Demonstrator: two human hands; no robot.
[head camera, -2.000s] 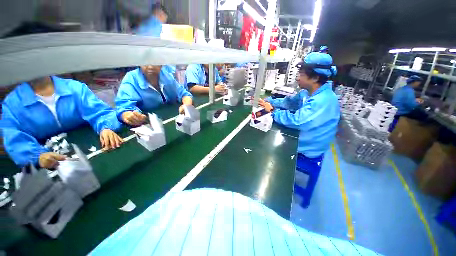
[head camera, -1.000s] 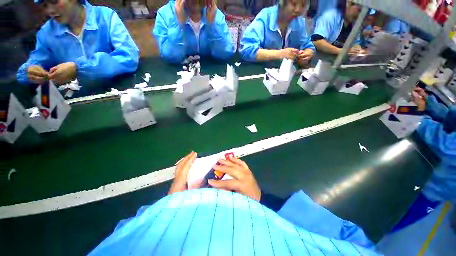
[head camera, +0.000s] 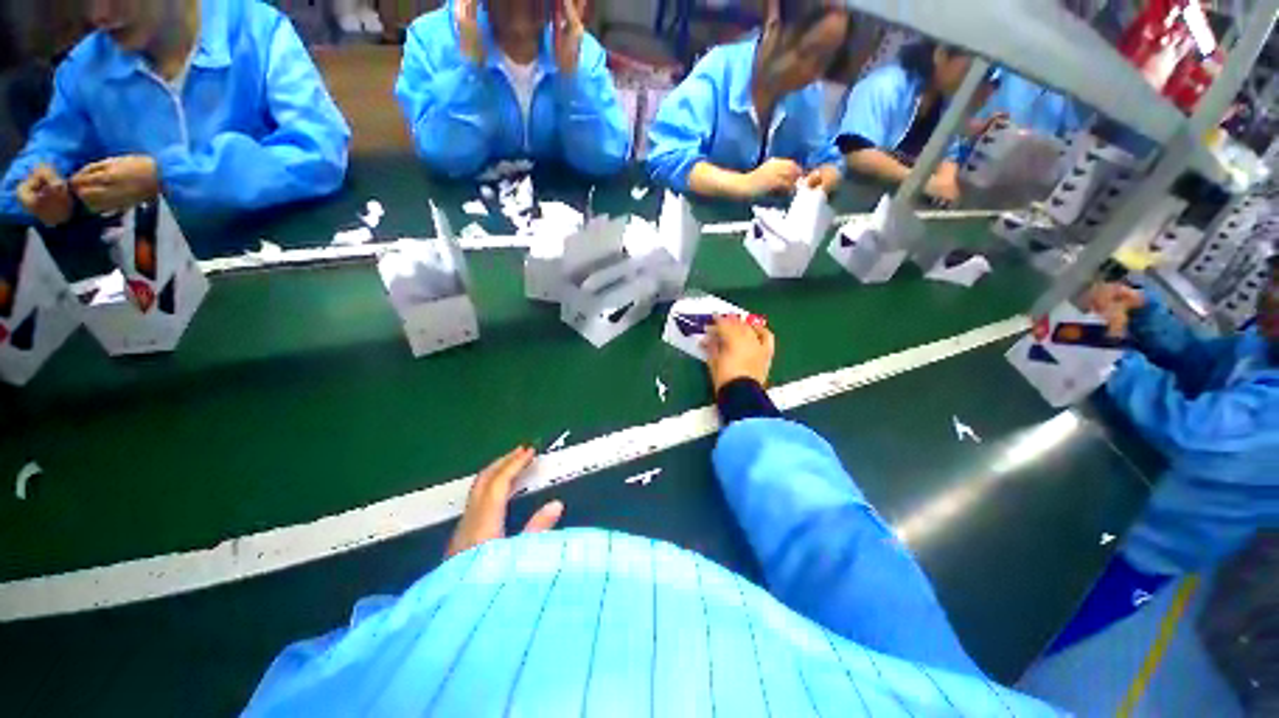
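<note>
My right hand (head camera: pixel 739 355) is stretched out over the green conveyor belt (head camera: pixel 421 414), with its fingers on a closed product box (head camera: pixel 692 320). The box is low and white with a dark and red printed face, and it lies on the belt just in front of several open boxes. The fingers cover its right part. My left hand (head camera: pixel 501 501) is near the whitish belt edge strip (head camera: pixel 337 526), with fingers apart and nothing in it. Its lower part is hidden by my smock.
Open white boxes stand on the belt: one at centre left (head camera: pixel 428 302), a group behind my right hand, two at the far left. Small white scraps (head camera: pixel 643 477) lie near the strip. Workers sit opposite; another at the right holds a box (head camera: pixel 1062 362).
My right hand has moved forward and right from in front of my body onto the belt with the closed box. My left hand has let go of the box and stayed near the strip.
</note>
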